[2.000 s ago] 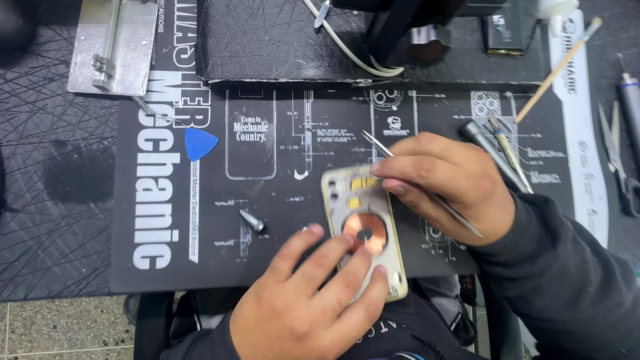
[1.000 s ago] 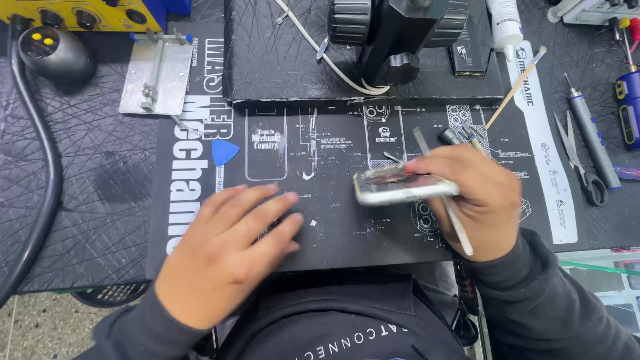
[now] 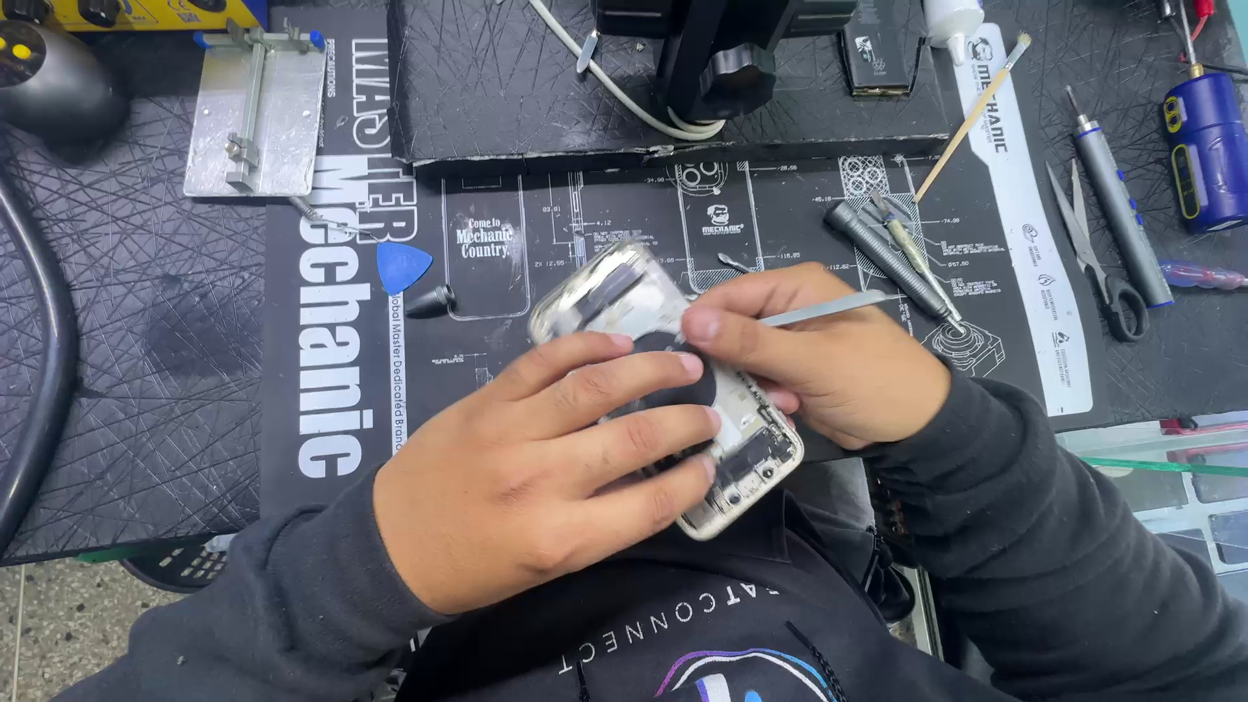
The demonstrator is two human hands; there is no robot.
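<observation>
An opened smartphone point(image 3: 751, 458) lies tilted between my hands, its inner parts showing, with a round black pad point(image 3: 682, 375) near its middle. My left hand point(image 3: 546, 468) rests over the phone, fingertips on the pad and on the parts beside it. At the phone's right edge, my right hand point(image 3: 809, 351) grips it with thumb and fingers, and a thin flat metal tool point(image 3: 829, 306) is also held in that hand, pointing out to the right. My left palm hides the phone's lower left side.
Around the mat point(image 3: 341, 390) are a blue plastic pick point(image 3: 403, 265), a small dark nozzle point(image 3: 431, 300), tweezers point(image 3: 916, 258), a brush point(image 3: 975, 117), scissors point(image 3: 1097, 253) and a screwdriver point(image 3: 1121, 205). A metal holder point(image 3: 283, 127) stands at the back left, a microscope stand point(image 3: 717, 73) behind.
My left hand, apart from the phone one second ago, now lies on it. The phone has turned from a tilted, edge-on pose to show its inside. The coil seen two seconds ago is out of sight.
</observation>
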